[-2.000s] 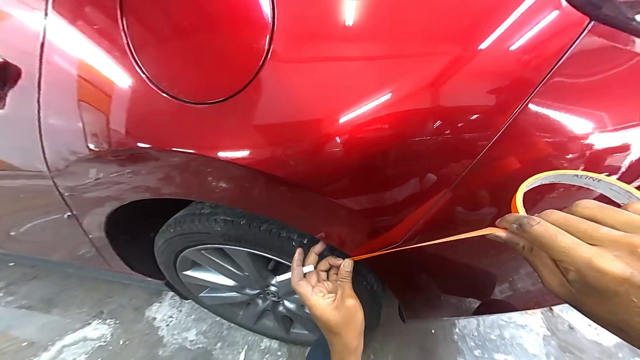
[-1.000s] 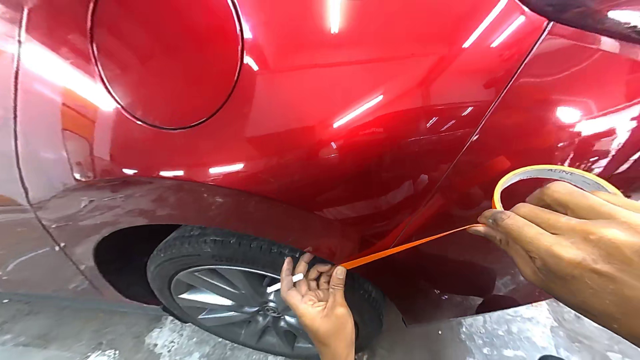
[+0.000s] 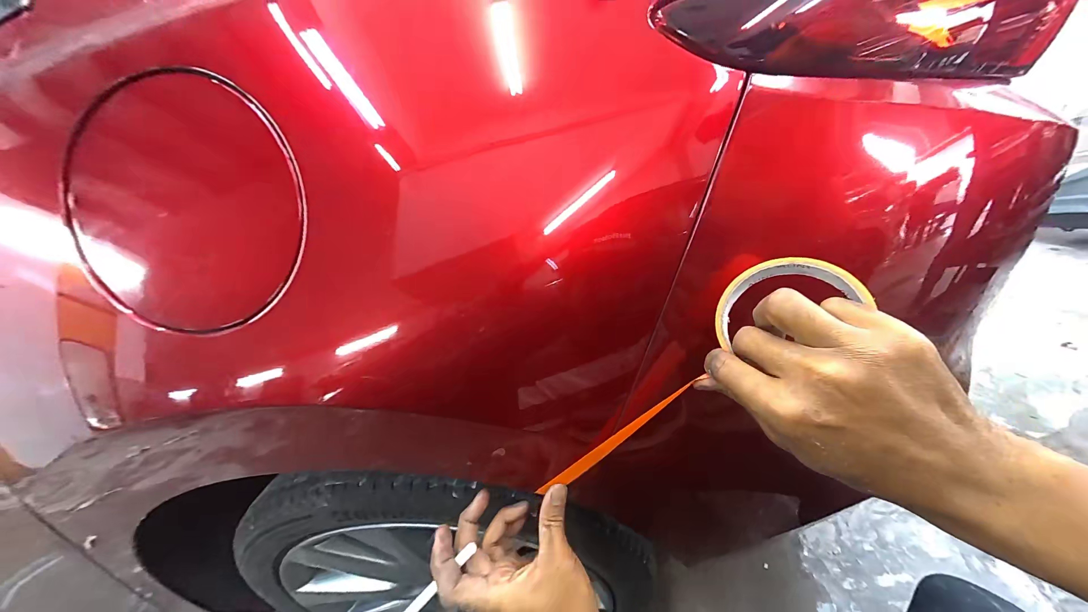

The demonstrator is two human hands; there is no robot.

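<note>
My right hand (image 3: 833,374) grips a roll of orange masking tape (image 3: 795,265), its fingers through the ring, in front of the red rear bumper. From it a taut orange tape strip (image 3: 616,440) slants down left to my left hand (image 3: 518,561), which pinches the strip's end by the wheel arch edge. A thin white stick-like tool (image 3: 442,578) is also held between the fingers of my left hand. Behind the strip runs the panel gap (image 3: 693,229) between the red quarter panel (image 3: 484,280) and the bumper (image 3: 807,195).
The rear tire (image 3: 289,518) with its silver alloy wheel (image 3: 340,569) is below. A round fuel door (image 3: 183,204) is at the left, and a tail light (image 3: 850,38) at the upper right. Wet-looking concrete floor (image 3: 884,544) and a dark rounded object (image 3: 952,595) show at the lower right.
The view has shifted, bringing more of the tail light and bumper into sight. The tape strip now slants more steeply, with my right hand higher relative to my left.
</note>
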